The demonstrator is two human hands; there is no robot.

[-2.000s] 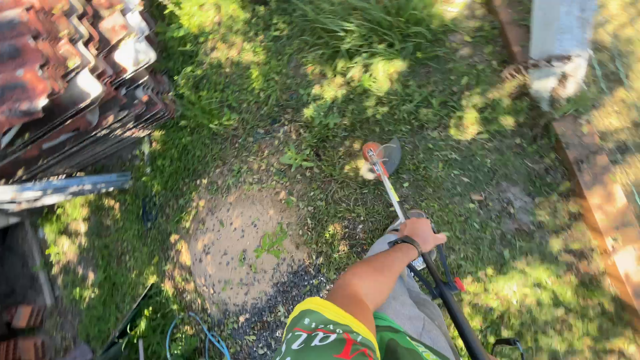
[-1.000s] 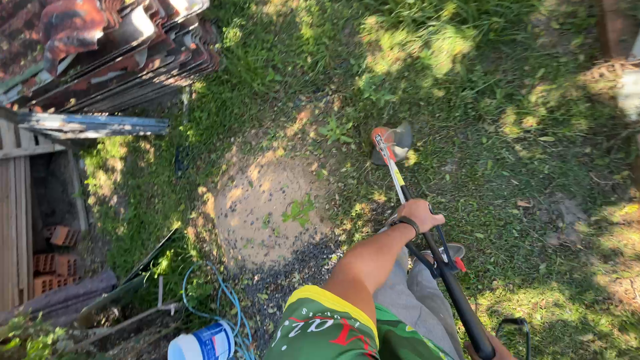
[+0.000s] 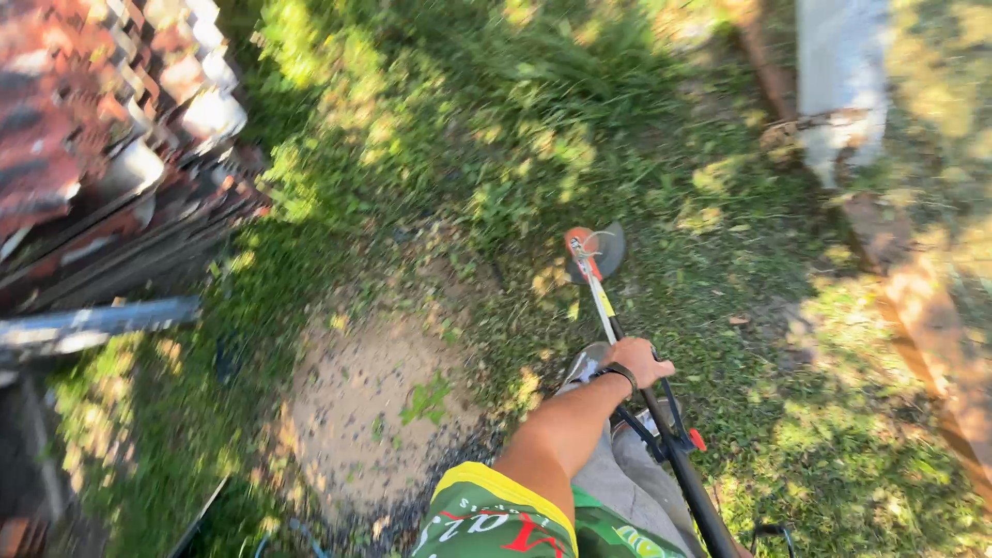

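Note:
My left hand (image 3: 638,363), with a dark band on the wrist, is closed around the front handle of a string trimmer (image 3: 694,488). From that hand the trimmer's shaft runs up to an orange head with a dark round guard (image 3: 608,252), low over short grass just beyond my shoes. A red part shows on the shaft below the hand. My right hand is almost wholly cut off by the bottom edge; only a sliver of skin (image 3: 742,550) shows beside the lower shaft, and its grip cannot be made out.
Stacked roof tiles (image 3: 46,139) and a metal bar (image 3: 101,324) lie at left. A sandy patch with dark gravel (image 3: 372,403) is left of my legs. Taller grass (image 3: 558,85) grows ahead. At right are a pale post (image 3: 841,77) and a brick edging (image 3: 922,310).
The view has shifted, so the white bucket at the lower left is out of frame and the pale post shows again at right. My left hand keeps its hold on the trimmer.

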